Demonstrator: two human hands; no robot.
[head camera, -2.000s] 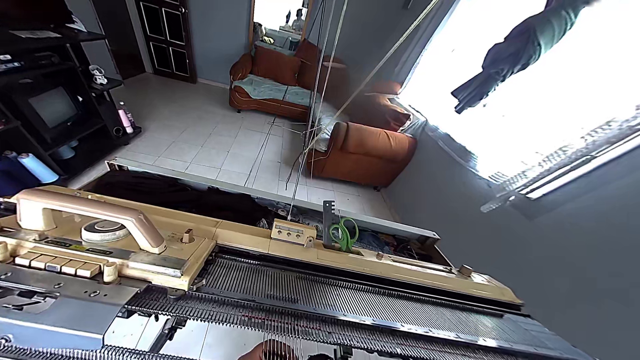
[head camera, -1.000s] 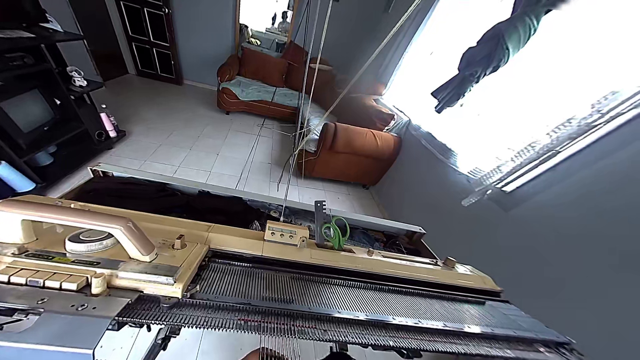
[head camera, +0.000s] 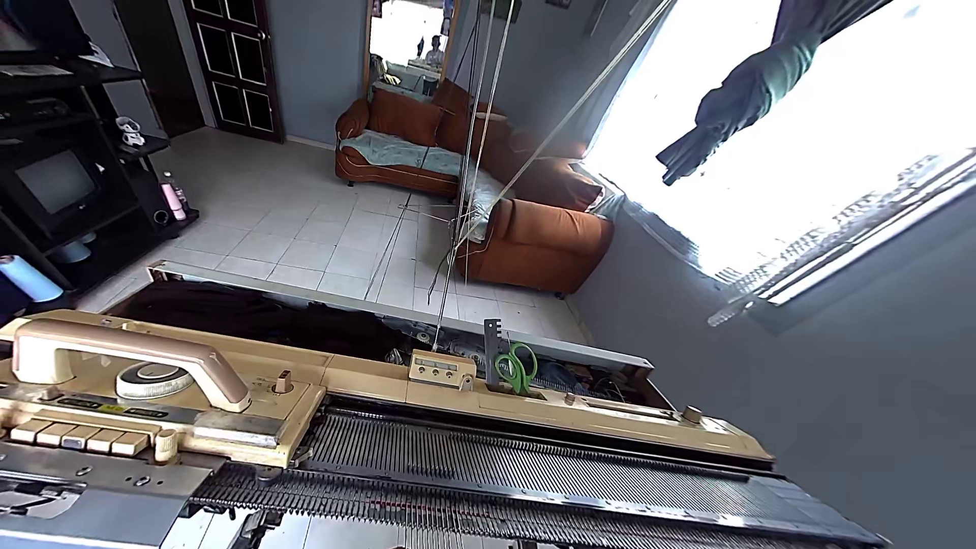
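Neither my left hand nor my right hand can be seen. A flat-bed knitting machine (head camera: 366, 377) spans the lower view. Its cream carriage (head camera: 297, 404), with a curved handle (head camera: 137, 343), a round dial (head camera: 154, 380) and a row of push buttons (head camera: 80, 437), sits at the left. Rows of metal needles (head camera: 457, 450) run to the right of it. Behind them, a small row counter (head camera: 442, 368) is on the cream rear rail. Green-handled scissors (head camera: 518, 367) and a grey notched tool (head camera: 492, 351) stand upright beside the counter. Yarn strands (head camera: 476, 152) rise behind the rail.
A pale-edged table or trough (head camera: 305, 296) behind the machine holds dark cloth (head camera: 252, 316). Beyond are orange sofas (head camera: 545, 244) on a tiled floor. A black shelf unit (head camera: 76, 152) and a blue yarn cone (head camera: 29, 279) are at left, a bright window (head camera: 801, 145) at right.
A rounded brown shape, possibly part of a hand, showed at the bottom edge in the earlier frames; it is now almost wholly out of view. The carriage has not plainly moved.
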